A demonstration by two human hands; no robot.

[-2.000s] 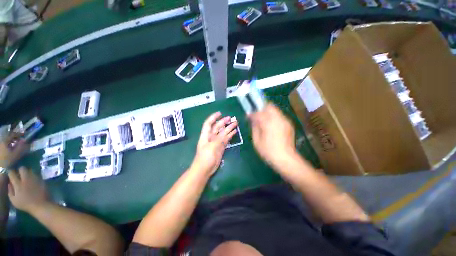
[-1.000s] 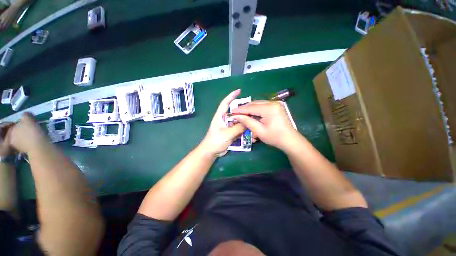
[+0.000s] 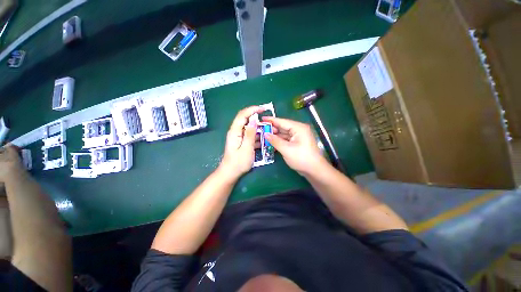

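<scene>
A white housing half with electronics [image 3: 264, 157] is between my hands on the green bench, with blue and green showing inside its frame. My left hand [image 3: 241, 140] holds its left side. My right hand [image 3: 292, 142] has its fingers on the right side, at the blue part. The fingers hide the middle of the housing, so small parts there cannot be told. The small mallet [image 3: 323, 126] lies right of my right hand, its yellowish and dark head away from me.
Stacked white front frames [image 3: 157, 121] and openwork frames [image 3: 55, 155] stand at left. A large cardboard box [image 3: 394, 114] is at right. A metal rail [image 3: 223, 76] and grey upright [image 3: 249, 45] border the conveyor, which carries housings [image 3: 63, 93]. Another person's arm [image 3: 34, 211] is at far left.
My hands stay at the housing, with more of its blue part now showing. The mallet, partly hidden before, is in plain view. The view has shifted, and the neighbour's arm is further left.
</scene>
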